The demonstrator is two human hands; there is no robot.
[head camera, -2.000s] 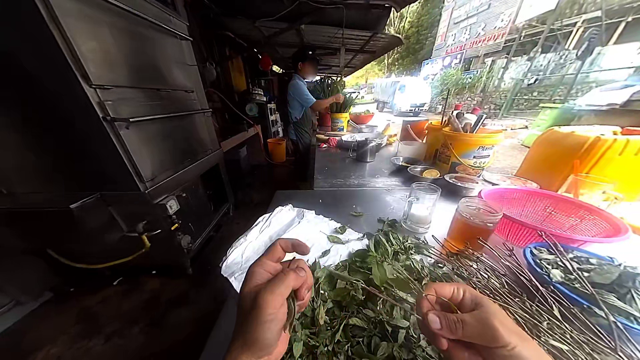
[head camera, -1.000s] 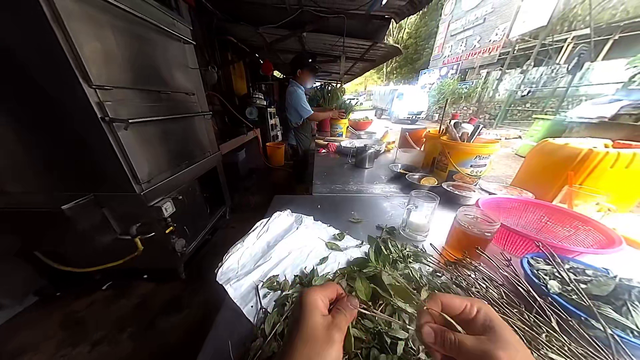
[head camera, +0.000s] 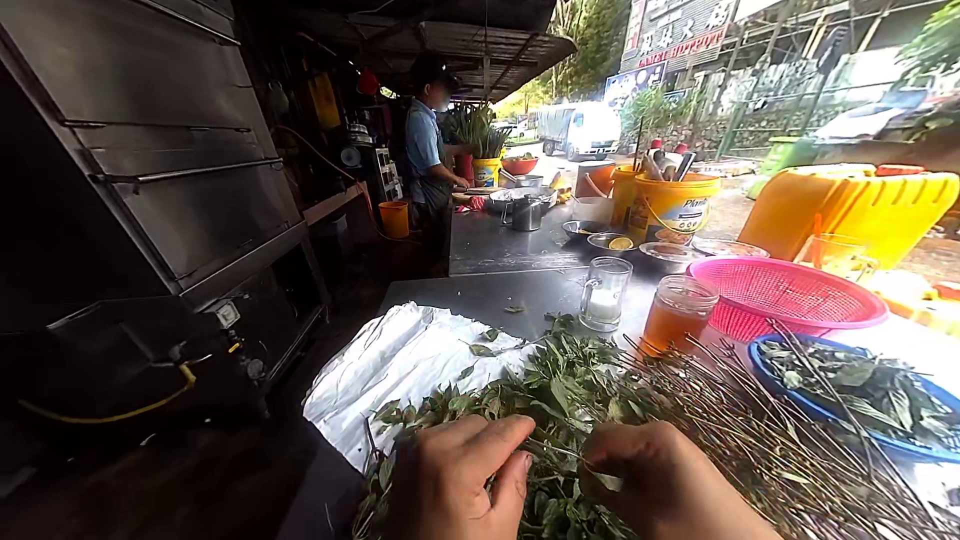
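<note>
A heap of leafy green herb sprigs (head camera: 555,382) lies on crumpled white paper or sheeting (head camera: 412,352) on the metal table. Above the heap, my left hand (head camera: 465,472) has its thumb and index finger close together, near one end of a thin stem (head camera: 555,448). My right hand (head camera: 645,472) pinches the stem's other end, with a bit of leaf under the fingers. Whether the left fingertips still grip it is hard to tell. Bare stalks (head camera: 757,420) are piled right of the leaves, beside a blue basket (head camera: 757,356) of picked leaves.
Behind the heap stand a glass mug (head camera: 604,296), a jar of amber liquid (head camera: 677,315) and a pink plastic basket (head camera: 787,296). Farther back are small metal bowls (head camera: 611,244) and a yellow bucket (head camera: 675,206) of utensils. A co-worker (head camera: 427,142) stands at the far counter.
Both hands were farther apart two seconds ago and have come closer together over the heap. The co-worker's arms have moved lower at the far counter.
</note>
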